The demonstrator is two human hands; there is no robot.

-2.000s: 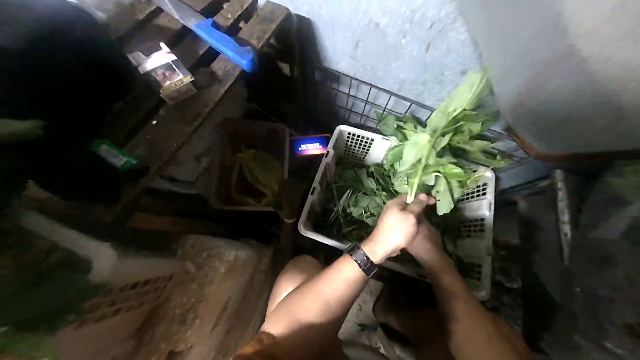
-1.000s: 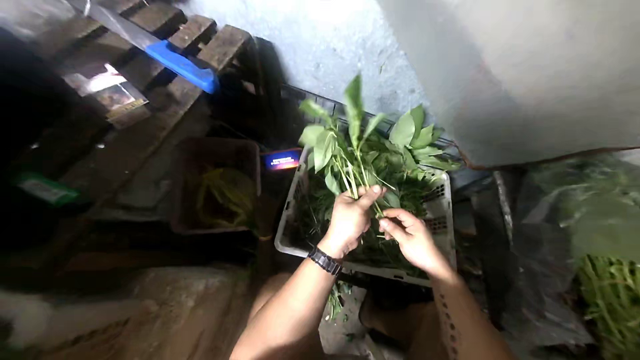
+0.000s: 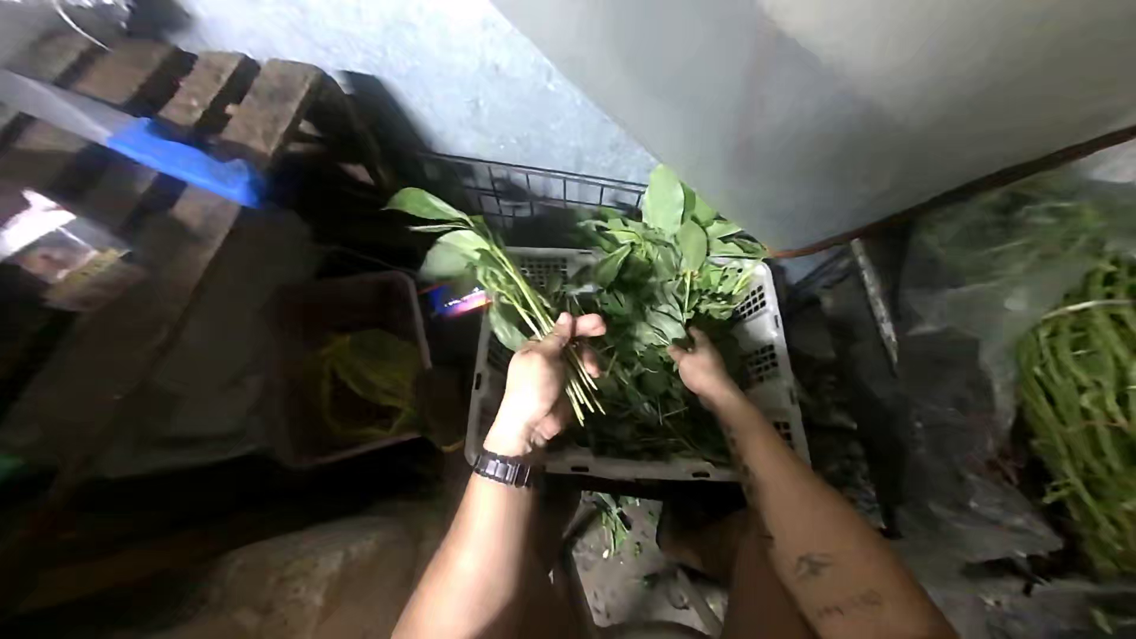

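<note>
My left hand (image 3: 548,377), with a dark watch at its wrist, grips a small bunch of leafy green stems (image 3: 524,297); the leaves point up and left, the cut ends down. My right hand (image 3: 701,364) reaches into the white plastic crate (image 3: 621,465), its fingertips at the leafy greens (image 3: 661,266) heaped there. Leaves partly cover those fingertips, so whether they pinch a stem is unclear. The two hands are apart, both over the crate.
A blue-handled knife (image 3: 186,160) lies on a wooden pallet (image 3: 275,102) at upper left. Left of the crate stands a reddish bin (image 3: 417,319) holding yellow strands (image 3: 368,382). Behind is a black wire rack (image 3: 532,182). Bundled green stems (image 3: 1083,399) lie at right beside clear plastic.
My hands were close together at the stems and are now apart. The left holds the bunch tilted to the left; the right has moved to the greens in the crate.
</note>
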